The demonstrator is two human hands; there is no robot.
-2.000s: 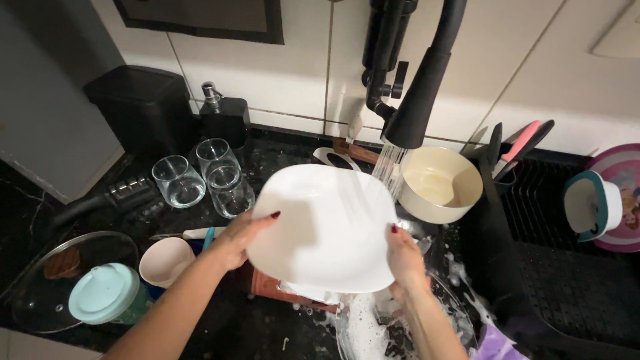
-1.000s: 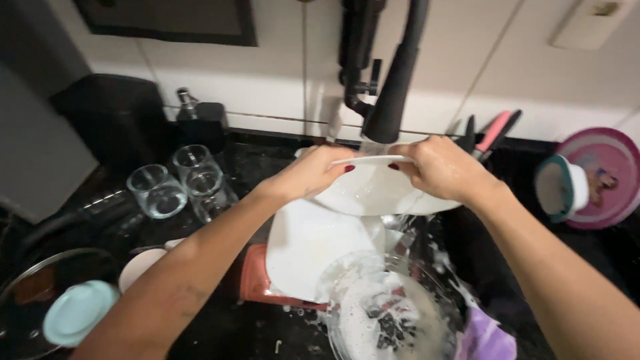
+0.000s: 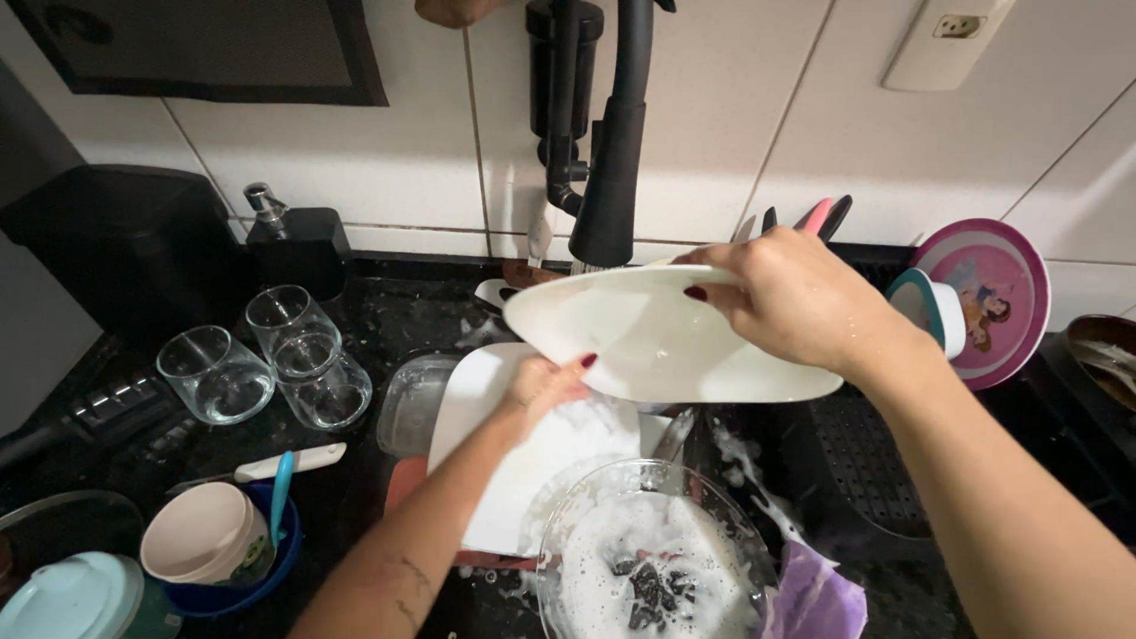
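Note:
A white plate (image 3: 657,342) is tilted on edge under the black faucet head (image 3: 611,204), from which water runs. My right hand (image 3: 781,297) grips its upper right rim, thumb on the face towards me. My left hand (image 3: 550,386) is at its lower left edge, fingers partly hidden; whether it grips the rim is unclear. Below, another white plate (image 3: 497,497) lies over a reddish item (image 3: 406,484), beside a clear container (image 3: 413,408). A clear glass bowl (image 3: 652,550) holds suds, with a purple cloth (image 3: 815,595) at its right.
Several drinking glasses (image 3: 217,377) stand left, near a black soap dispenser (image 3: 300,248) and a white-handled knife (image 3: 293,463). Nested bowls (image 3: 204,537) and a light-blue-lidded container (image 3: 75,603) sit lower left. A black drying rack (image 3: 870,453) with a pink plate (image 3: 994,302) is at right.
The plate in my hands was broad side to the view two seconds ago and is now steeply tilted under the faucet. My left hand has moved from the plate's top rim to its lower left edge.

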